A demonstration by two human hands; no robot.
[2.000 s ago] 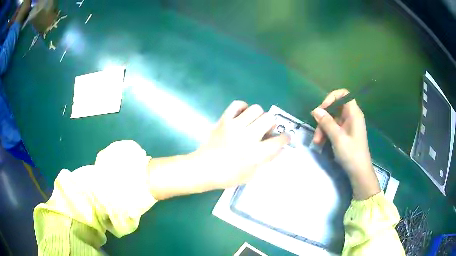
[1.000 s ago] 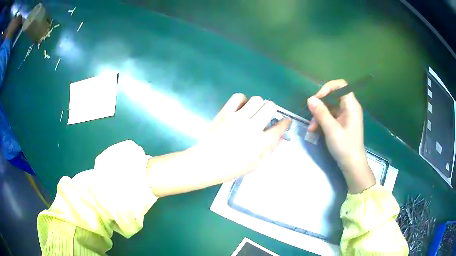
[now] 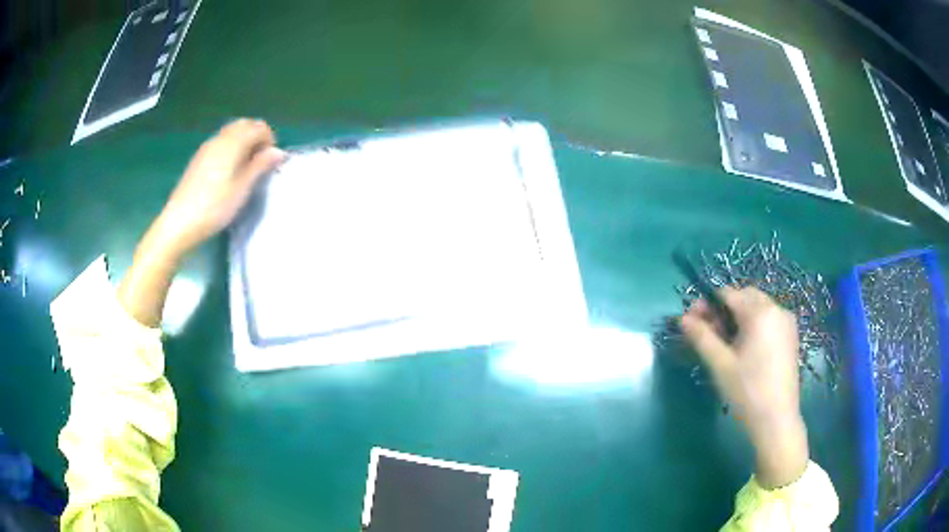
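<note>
A large panel [image 3: 395, 239] with a white border lies on the green work surface, washed out by glare. My left hand [image 3: 213, 182] is at its upper left corner, fingertips on or just over the edge; whether they grip it is hidden. My right hand [image 3: 751, 348] holds dark tweezers [image 3: 708, 289], slightly blurred, over a loose heap of tiny slivers [image 3: 775, 275]. The tweezers' tips are near the heap's left part; I cannot tell if they hold a sliver.
A blue-rimmed tray [image 3: 862, 384] of slivers is at right. A black sheet with cream border [image 3: 432, 497] lies near me. A white card [image 3: 83, 301] is by my left forearm. More panels lie beyond: upper left [image 3: 135, 62], upper right [image 3: 765, 104] and far right [image 3: 907, 130].
My view has shifted right. My right hand has moved from the panel to the sliver heap with the tweezers. My left hand has moved to the panel's upper left corner. The panel looks turned.
</note>
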